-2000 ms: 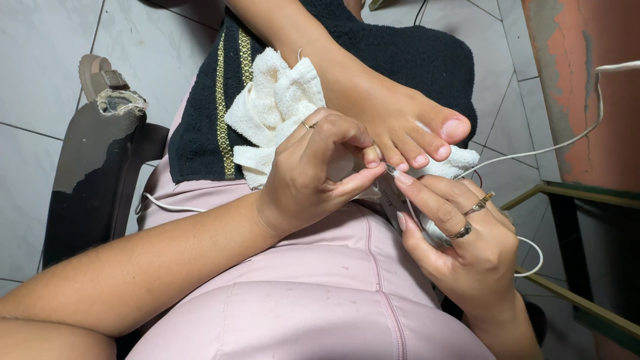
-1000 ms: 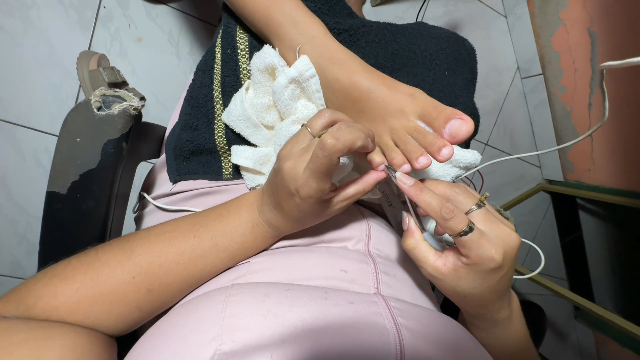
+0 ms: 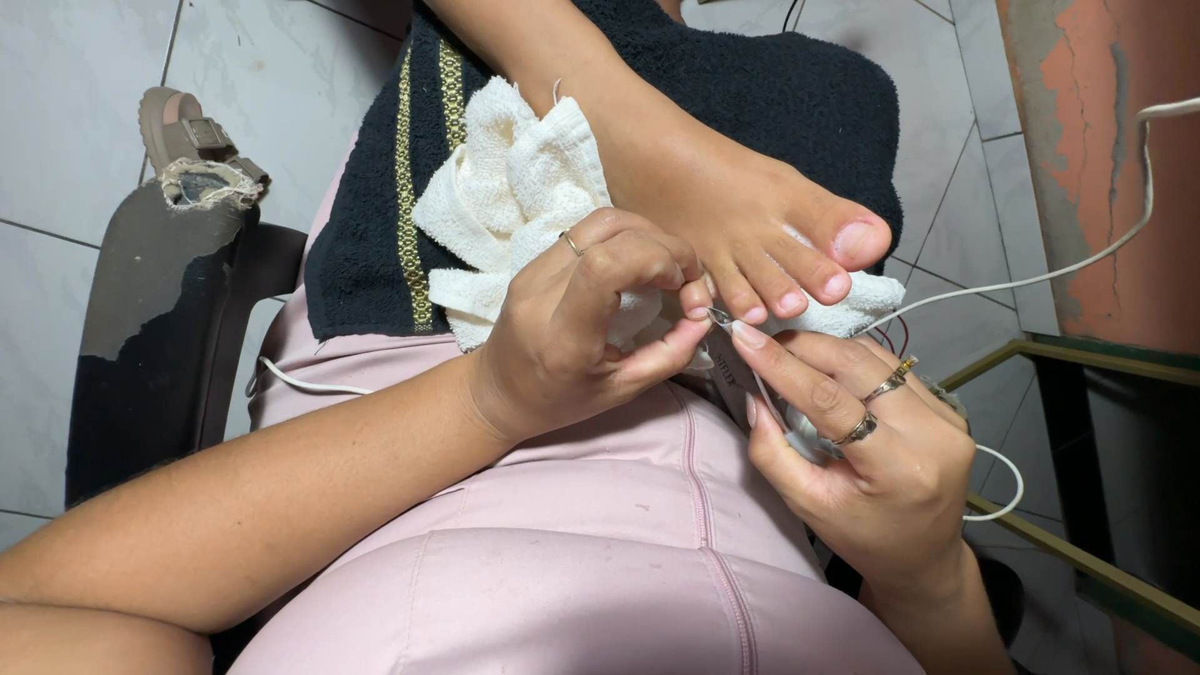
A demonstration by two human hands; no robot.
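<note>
Another person's bare foot (image 3: 741,206) rests on a black towel (image 3: 797,89) with gold bands. My left hand (image 3: 600,319) grips the little toe (image 3: 695,298) between thumb and finger. In my right hand (image 3: 862,441) is a metal cuticle nipper (image 3: 720,317), its jaws at the tip of that toe. The nipper's handles are partly hidden by my fingers. A crumpled white cloth (image 3: 511,183) lies beside the foot, behind my left hand, and more white cloth (image 3: 867,302) shows beneath the toes.
A worn black armrest (image 3: 141,309) stands at the left, with a sandal (image 3: 192,131) beyond it. At the right, a white cable (image 3: 1059,274) runs past my right hand, near a gold-coloured metal frame (image 3: 1087,558) and a peeling orange wall (image 3: 1153,169).
</note>
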